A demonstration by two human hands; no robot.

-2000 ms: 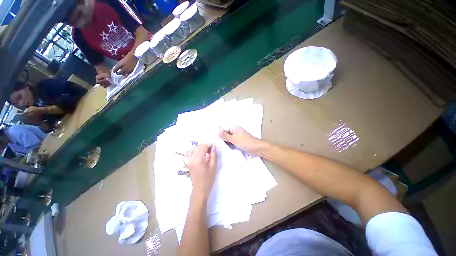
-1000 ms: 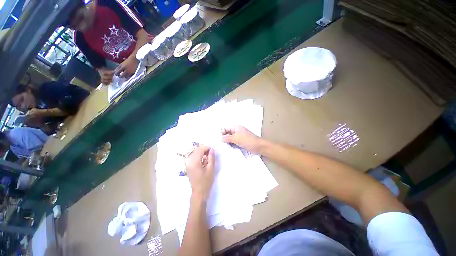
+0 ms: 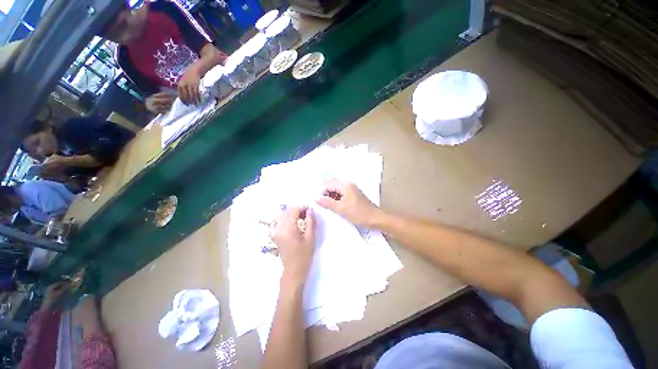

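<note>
A stack of white paper sheets [image 3: 339, 270] lies fanned on the cardboard in front of me. A metal piece with small prongs [image 3: 268, 246] lies on it, partly hidden by my left hand [image 3: 294, 234], whose curled fingers hold it. My right hand [image 3: 349, 207] rests on the upper part of the paper with bent fingers; glare hides whether it pinches a sheet. A crumpled white wrapped piece [image 3: 189, 320] lies left of the paper. A white drum-shaped stack of wrapped pieces [image 3: 449, 105] stands at the right.
The green belt [image 3: 224, 155] runs beyond the cardboard cover [image 3: 537, 137] and carries bare round metal pieces [image 3: 309, 66]. Across it a person in a red shirt [image 3: 167, 61] handles paper beside wrapped stacks [image 3: 249, 56]. Another person's arm [image 3: 94, 339] is at the lower left. Brown cardboard [image 3: 584, 58] is piled far right.
The metal pieces on the belt have moved up and to the right. Another person's arms have appeared at the lower left. My hands have stayed almost in place, with small finger movements.
</note>
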